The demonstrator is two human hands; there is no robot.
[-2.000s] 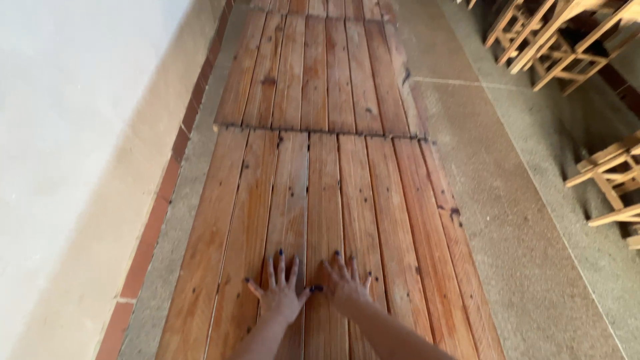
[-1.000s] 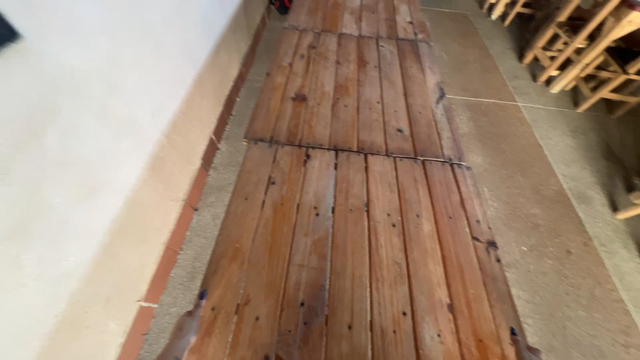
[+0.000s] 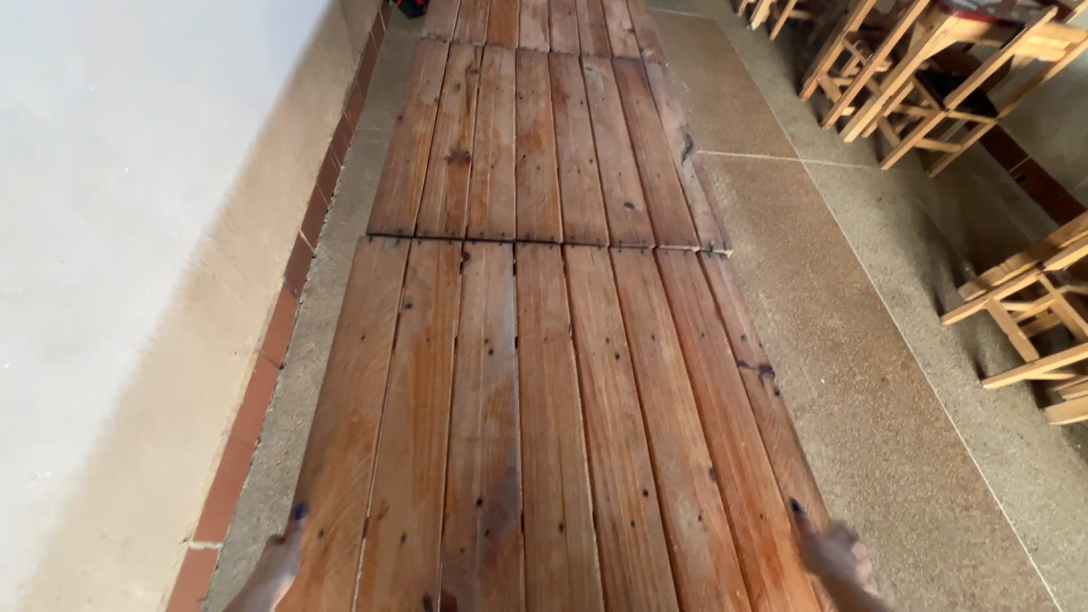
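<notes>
A long plank tabletop of reddish wood (image 3: 544, 357) runs away from me, its boards lengthwise, with dark seams across it between sections. At the lower left, my left hand (image 3: 276, 561) is at the tabletop's left edge, its thumb with a dark nail on top. Opposite it, my right hand (image 3: 833, 552) is at the right edge, thumb likewise on the surface. Both hands appear to grip the edges, though the fingers beneath or outside the edges are blurred or hidden.
A pale wall (image 3: 127, 212) with reddish baseboard tiles (image 3: 280, 340) stands close on the left. Wooden chairs (image 3: 1037, 297) and other wooden furniture are on the right, on a speckled floor (image 3: 816, 340). A dark and red object (image 3: 410, 7) lies at the far end, by the wall.
My hands lay flat, fingers spread, near the middle of the boards two seconds ago. They have moved apart to the left and right edges.
</notes>
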